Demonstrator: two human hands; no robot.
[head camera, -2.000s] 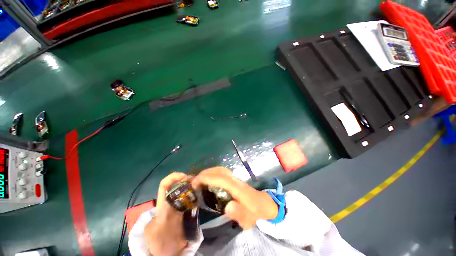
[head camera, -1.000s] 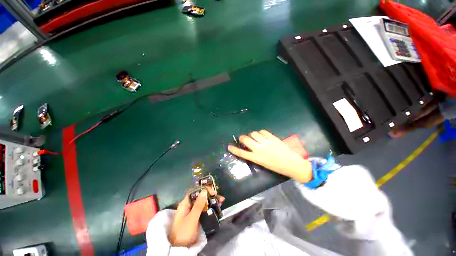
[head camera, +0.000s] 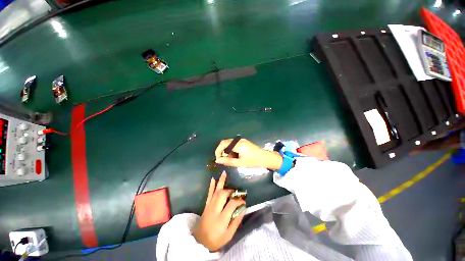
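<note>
My right hand (head camera: 244, 154), with a blue wrist strap (head camera: 287, 157), is shut on a slim dark tweezers-like tool (head camera: 232, 145), held over the green mat. A tiny shiny part (head camera: 211, 163) lies on the mat beside the right fingertips. My left hand (head camera: 218, 220) is just below, back up, with its index and middle fingers stretched towards that part. Its other fingers hold an electronic unit (head camera: 238, 194), mostly hidden under the hand. Clear film (head camera: 253, 172) lies beneath the right hand.
Red pads (head camera: 152, 207) lie left and right of the hands. A black test lead (head camera: 162, 159) runs at left, near a power supply (head camera: 21, 148) and white socket box (head camera: 29, 241). Several units (head camera: 155, 61) lie further back. A black compartment tray (head camera: 377, 86) and calculator (head camera: 434, 55) are at right.
My right hand has picked up the dark tool and moved left, beside my left hand. My left hand has turned back up, with two fingers stretched out. The view has shifted.
</note>
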